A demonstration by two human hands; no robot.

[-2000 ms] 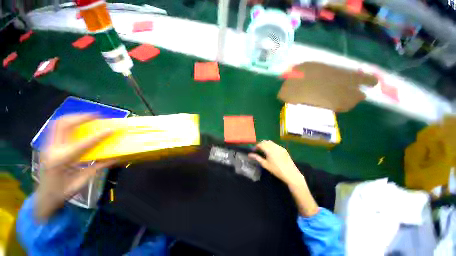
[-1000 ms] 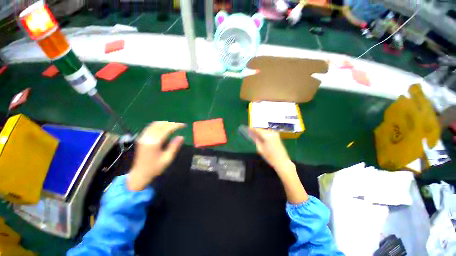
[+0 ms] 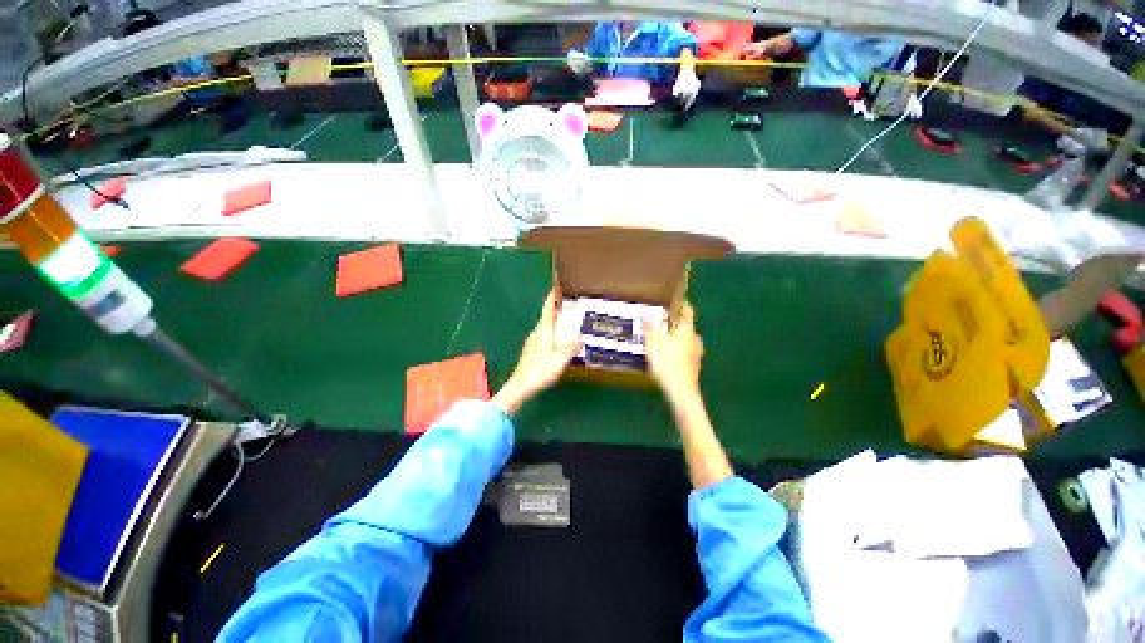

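Note:
An open yellow carton (image 3: 609,377) is on the green belt, its brown lid (image 3: 622,266) raised behind it. White and dark printed contents (image 3: 608,327) show inside. My left hand (image 3: 542,356) grips the carton's left side and my right hand (image 3: 676,352) its right side. Grey printed cards (image 3: 536,496) lie on the black mat (image 3: 603,572), partly hidden by my left sleeve.
A blue-panned scale (image 3: 116,484) and a yellow carton (image 3: 32,502) are at left, below a signal tower (image 3: 75,270). A red pad (image 3: 446,389), fan (image 3: 534,170), another open carton (image 3: 961,345) and white scrap tray (image 3: 917,540) are around. People work beyond.
Both hands have moved forward and taken hold of the open carton's sides. Its lid stands more upright. The view has tilted up, and the tower light has changed from red to green.

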